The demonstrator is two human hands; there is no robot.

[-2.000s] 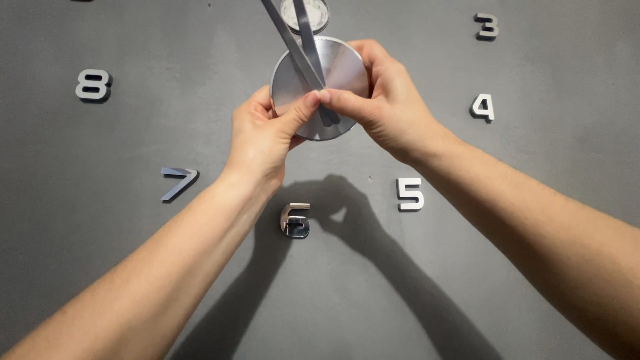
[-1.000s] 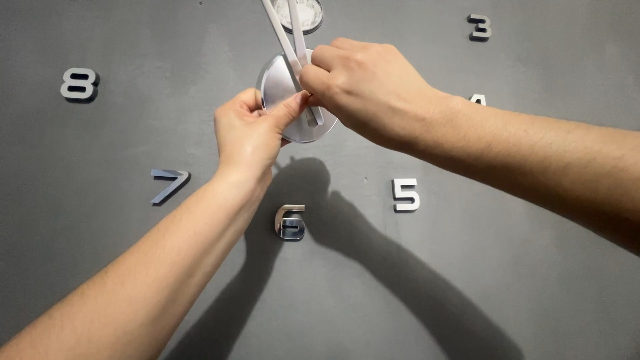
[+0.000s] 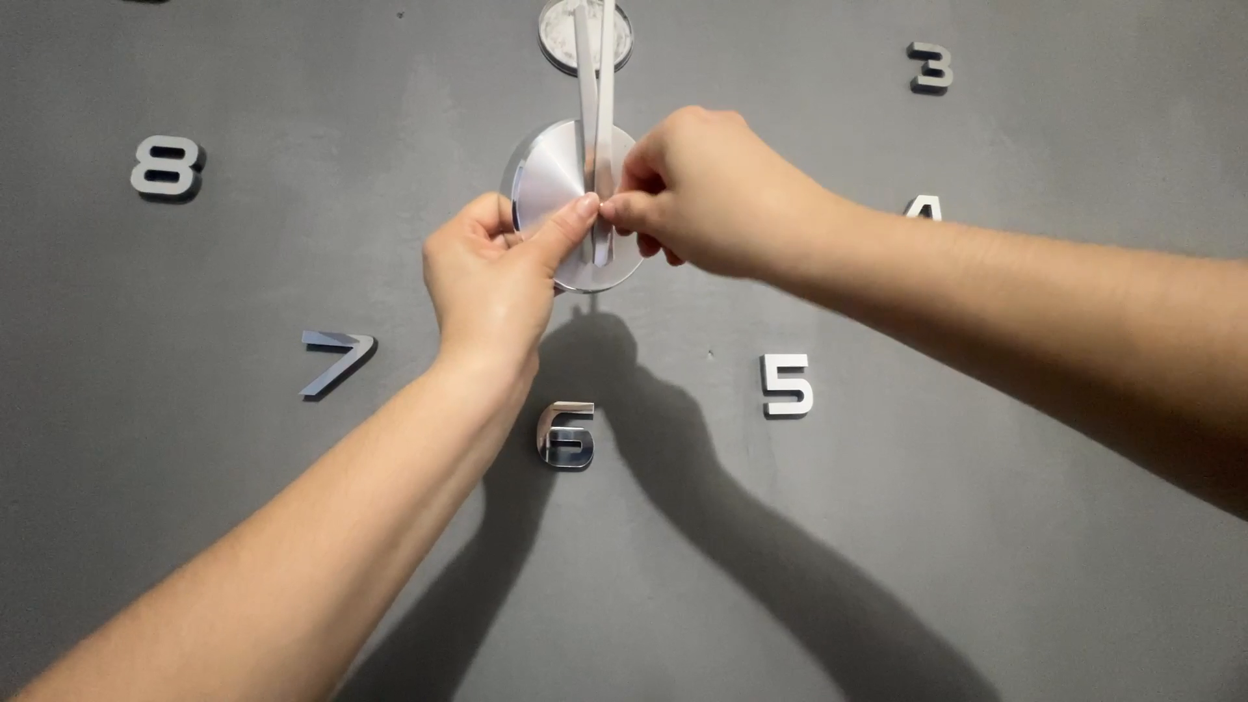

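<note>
A round brushed-metal clock centre disc (image 3: pixel 546 185) is gripped at its left edge by my left hand (image 3: pixel 497 273), whose thumb reaches to the middle of the disc's face. Two long silver clock hands (image 3: pixel 597 117) lie nearly together across the disc and point upward, their short ends low on its face. My right hand (image 3: pixel 721 195) pinches at the pivot of the clock hands, its thumb and forefinger tips touching my left thumb tip. Whatever small part lies between those fingertips is hidden.
Mirror-finish numerals stand on the grey wall: an 8 (image 3: pixel 168 166), a 7 (image 3: pixel 336 363), a 6 (image 3: pixel 565 436), a 5 (image 3: pixel 786 384), a 3 (image 3: pixel 931 66) and a 4 (image 3: pixel 923 208) partly behind my right forearm. A round metal-rimmed piece (image 3: pixel 556 37) is above the disc.
My right hand was at the disc's right edge two seconds ago, then came over the clock hands; now its fingertips are lower, at the pivot. The clock hands stand more upright than before.
</note>
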